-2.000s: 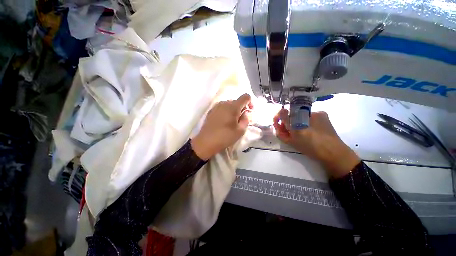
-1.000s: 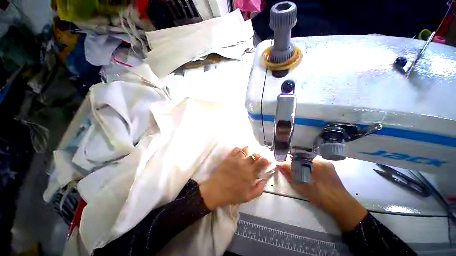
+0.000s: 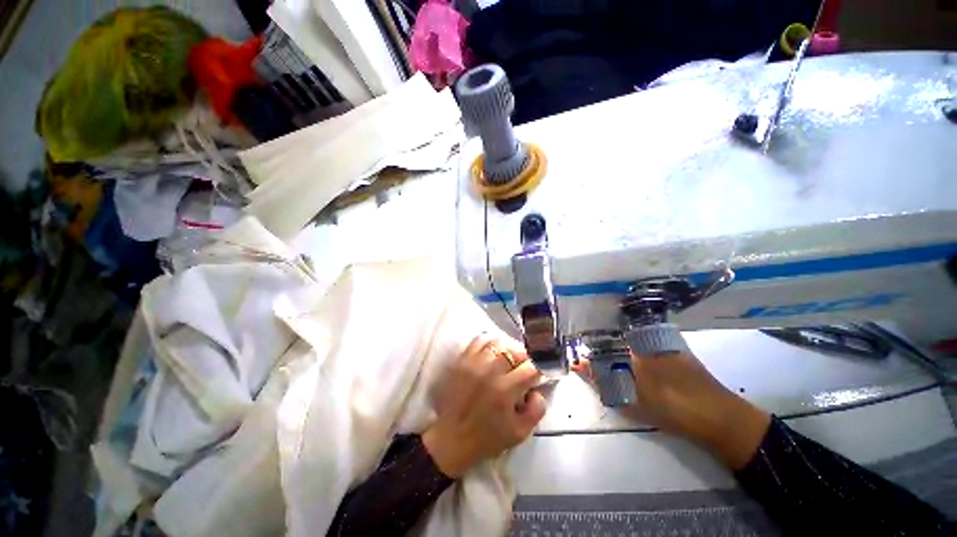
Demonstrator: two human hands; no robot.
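The cream garment piece [image 3: 346,357] lies in large folds left of the needle and hangs over the table's front edge. My left hand [image 3: 488,404] rests on it with bent fingers beside the needle area, a ring on one finger; its fingertips hold the cloth's edge. My right hand [image 3: 672,393] is right of the needle, its fingers partly hidden behind the machine's small metal parts, so its grip does not show clearly. The white sewing machine head [image 3: 672,189] with a blue stripe stands over the fingertips; the needle itself is hard to make out.
Flat cream cut panels [image 3: 336,157] lie at the back left. Dark thread snips [image 3: 829,341] lie right of my right hand. A ruler edge [image 3: 630,516] runs along the table front. A dark cloth pile [image 3: 609,47] and thread cones [image 3: 825,43] are behind the machine.
The view has tilted up and shifted, showing more of the machine top and the area behind. My left hand has gone from pinching near the needle to lying lower on the cloth, fingers bent.
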